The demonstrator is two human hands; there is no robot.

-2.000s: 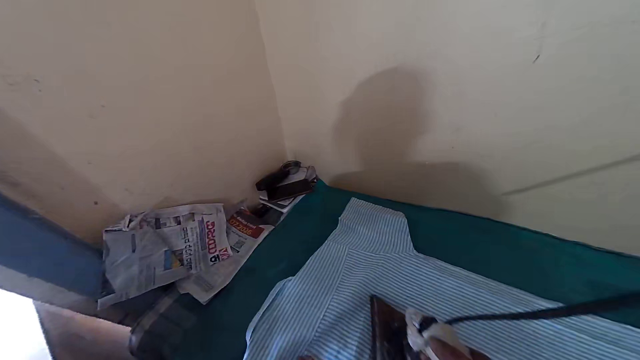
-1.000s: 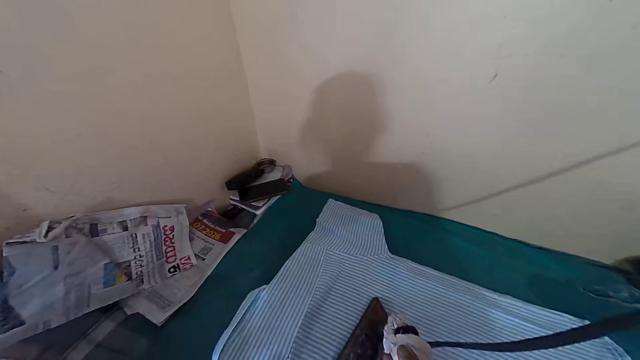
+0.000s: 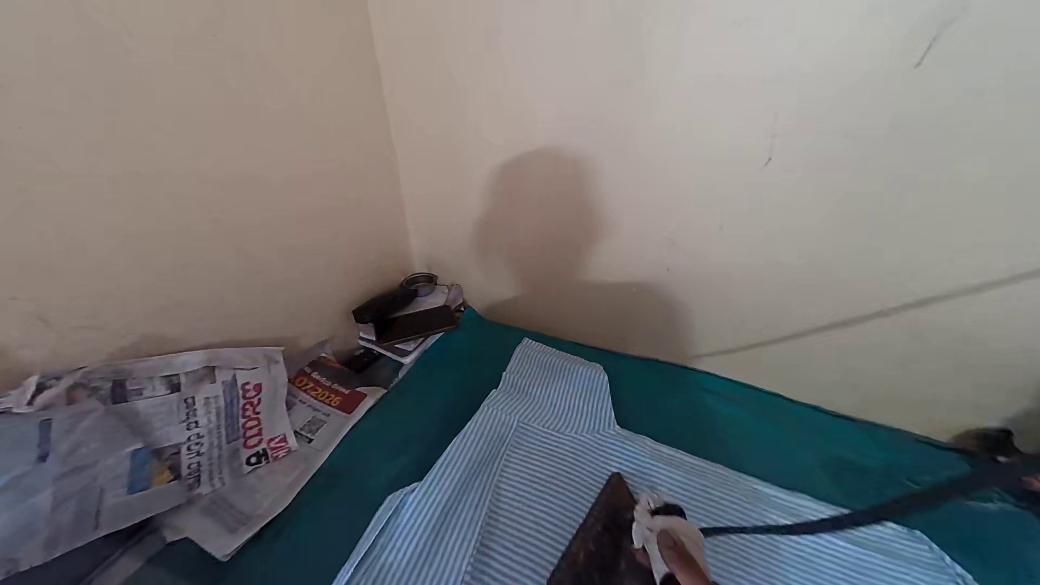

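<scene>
A blue-and-white striped shirt (image 3: 561,479) lies spread on a green cloth (image 3: 715,406), its collar toward the wall corner. On the shirt's lower middle rests a dark, worn clothes iron (image 3: 600,536), with white cloth wrapped at its handle. My right hand (image 3: 682,556) grips that wrapped handle at the bottom edge; only some fingers show. A black cord (image 3: 853,518) runs from the handle to the right. My left hand is out of view.
Newspapers (image 3: 236,406) lie at the left beside the green cloth. In the corner sits a small pile of books (image 3: 406,345) with a dark case (image 3: 418,323) on top. Walls (image 3: 731,162) stand behind. A dark object (image 3: 987,443) is at the far right edge.
Between two seconds and one second ago the iron turned on the shirt, its tip now pointing more away from me. The view has shifted somewhat to the right.
</scene>
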